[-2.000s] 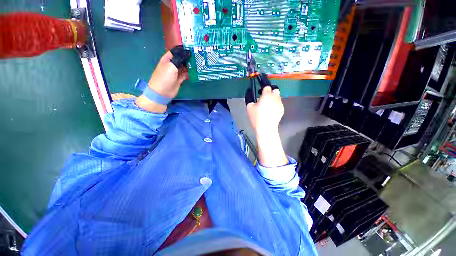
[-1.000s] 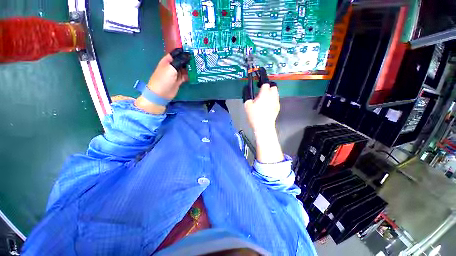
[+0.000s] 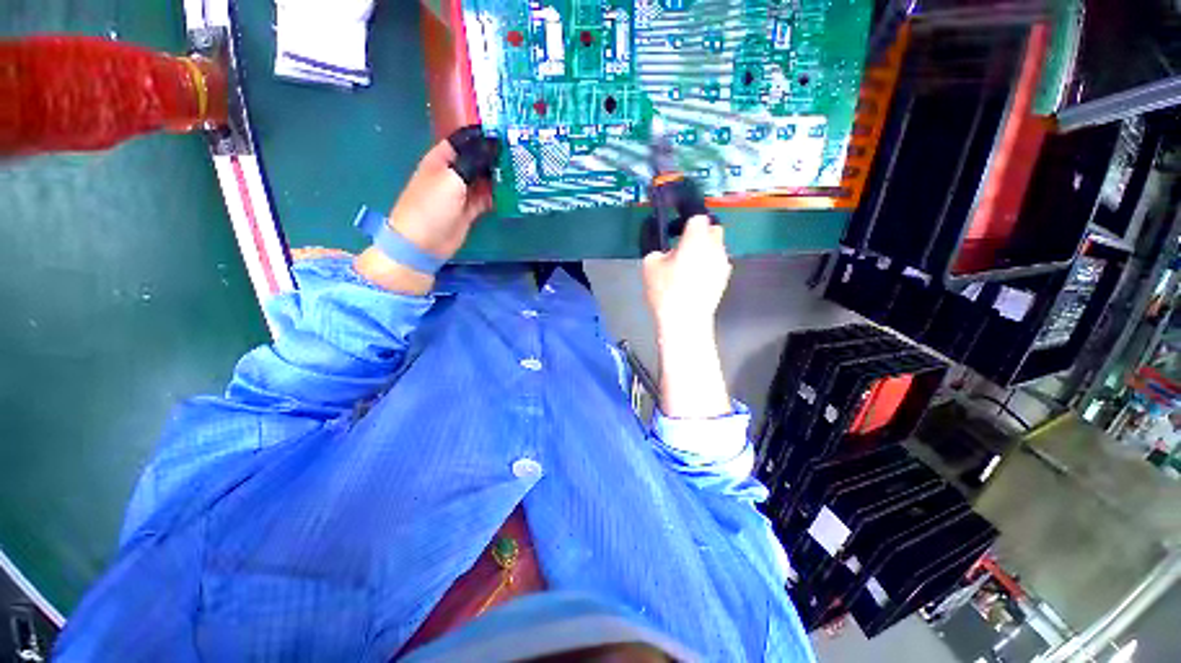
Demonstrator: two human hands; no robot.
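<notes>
The printed circuit board (image 3: 738, 78) lies solder side up at the top centre, with its far edge cut off by the picture. My right hand (image 3: 686, 266) is shut on the black-gripped diagonal cutters (image 3: 666, 181), whose blurred jaws are over the board's lower middle. My left hand (image 3: 447, 201), with black finger cots and a light blue wrist strap (image 3: 399, 244), holds the board's lower left corner.
An orange slotted rack (image 3: 865, 143) shows along the board's right and near edges. A red-wrapped bar (image 3: 104, 93) and pale rail (image 3: 246, 207) are at left, near a white bundle (image 3: 321, 45). Black racks (image 3: 848, 415) stand at right.
The cutters stay over the board's lower middle but look blurred now, with their grips closer together. My left hand has stayed at the board's corner.
</notes>
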